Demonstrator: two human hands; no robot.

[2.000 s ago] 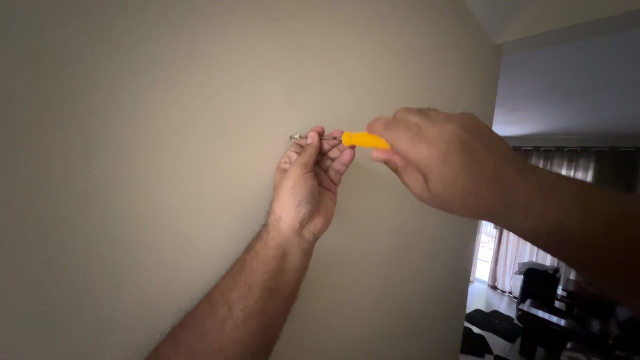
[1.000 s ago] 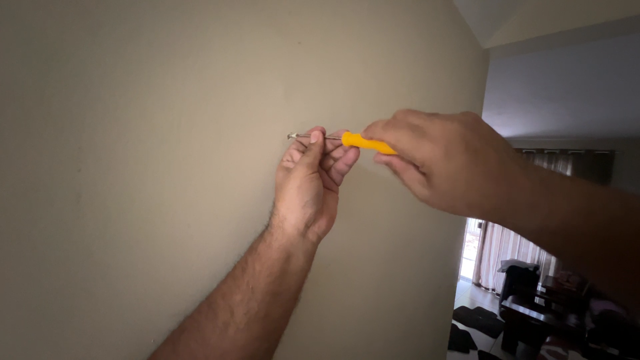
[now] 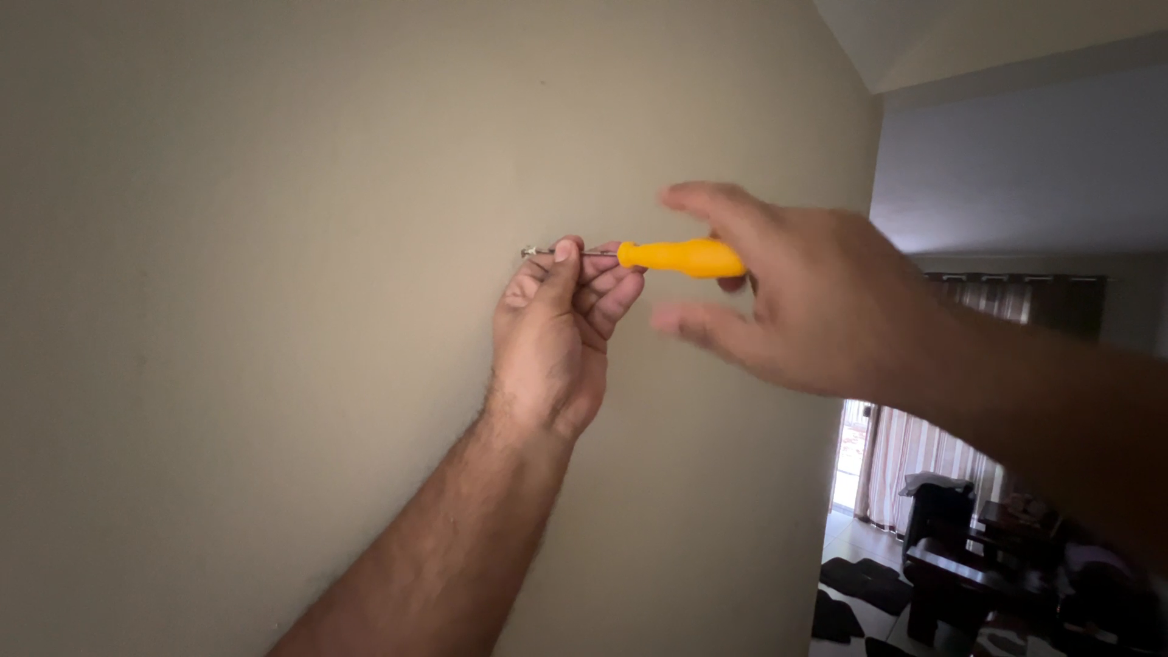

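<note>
A screwdriver with a yellow handle (image 3: 684,257) lies nearly level in front of a beige wall (image 3: 319,228). My left hand (image 3: 552,338) pinches its thin metal shaft between thumb and fingers. Just left of those fingertips, a small metal piece (image 3: 529,252), which looks like a screw or hook, sits at the shaft's tip by the wall; its exact shape is too small to tell. My right hand (image 3: 803,292) is around the handle's butt end with thumb and forefinger spread apart, slightly blurred. The palm may touch the handle's end.
The wall ends at a vertical edge on the right. Beyond it are a striped curtain (image 3: 931,474) on a rod, a bright glass door (image 3: 850,456), a dark chair (image 3: 940,516), a dark glossy table (image 3: 954,561) and dark mats (image 3: 867,584) on a tiled floor.
My right hand has let its fingers off the yellow handle, which they gripped in both earlier frames. My left hand keeps its pinch on the shaft.
</note>
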